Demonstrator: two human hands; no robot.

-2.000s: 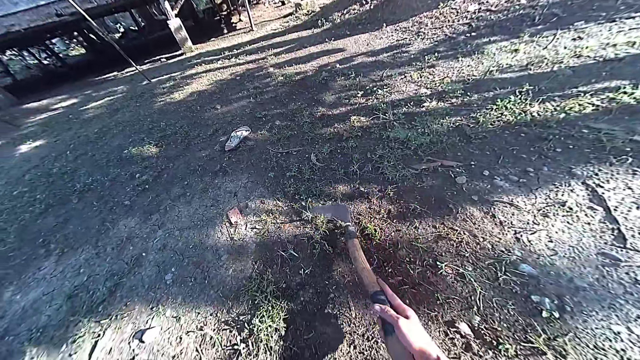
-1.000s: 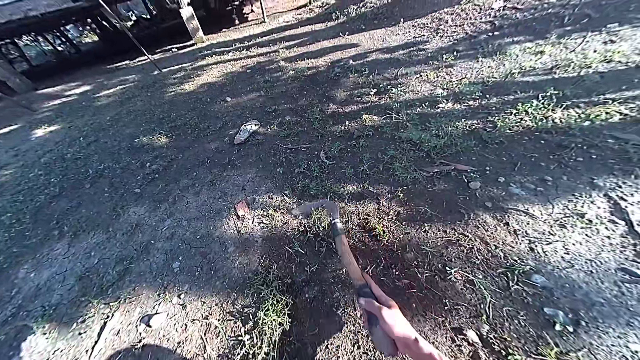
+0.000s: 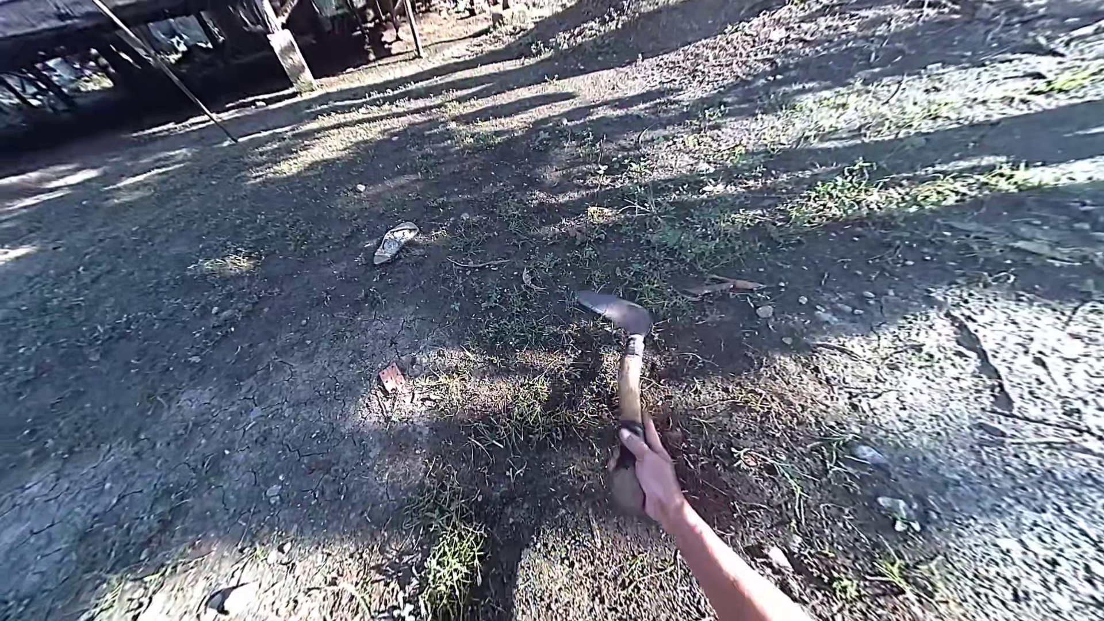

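Note:
My right hand (image 3: 653, 473) comes in from the lower right and is closed around the wooden handle of a short tool with a curved metal blade (image 3: 619, 312), like a sickle or hooked knife. Dark wrapping shows on the handle by my fingers. The blade points to the left, over thin grass and bare soil; whether it touches the ground I cannot tell. Short grass tufts (image 3: 517, 405) grow below and left of the blade. My left hand is out of view.
A worn sandal or shoe sole (image 3: 396, 242) lies on the dirt at upper left, and a reddish fragment (image 3: 392, 378) nearer. Dry leaves (image 3: 724, 285) lie right of the blade. A slanting pole (image 3: 164, 69) and a pale post (image 3: 291, 59) stand by a dark structure at top left.
My right hand has moved up and away from the lower edge with the tool in it, and more of the forearm shows. The blade now lies farther from the reddish fragment.

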